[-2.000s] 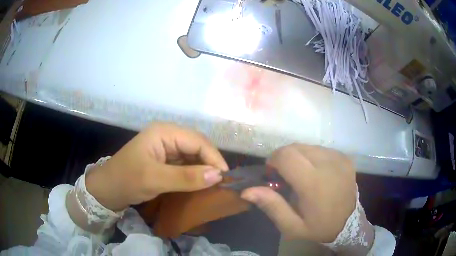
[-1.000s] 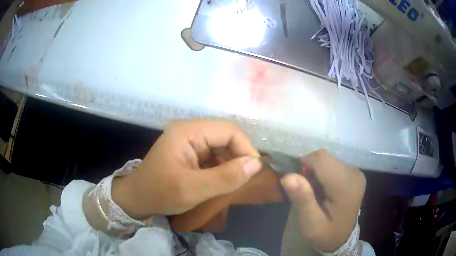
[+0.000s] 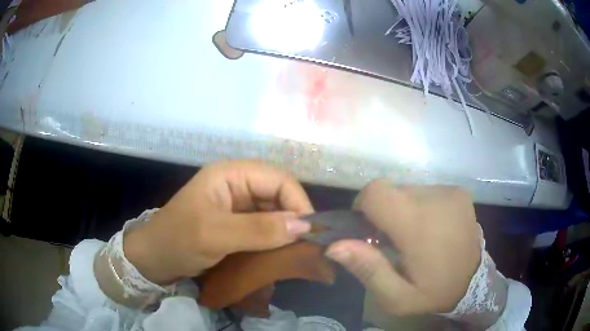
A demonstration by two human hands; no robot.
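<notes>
My left hand pinches the edge of a rust-brown fabric panel between thumb and forefinger, in front of the table's front edge. The panel hangs below the hand over my lap. My right hand holds dark grey thread snips with a reddish shiny spot. The blades point left and touch or nearly touch the fabric edge at my left fingertips. The exact contact is blurred.
The white sewing table lies beyond the hands. A shiny metal machine bed has bright glare on it. A bundle of white-lilac tapes lies on its right part. The cream machine head is upper right. Brown fabric lies upper left.
Since a second ago both hands have shifted slightly, the right hand to the right. The snips' blades now show more clearly, and the panel hangs more freely below. The view has shifted a little.
</notes>
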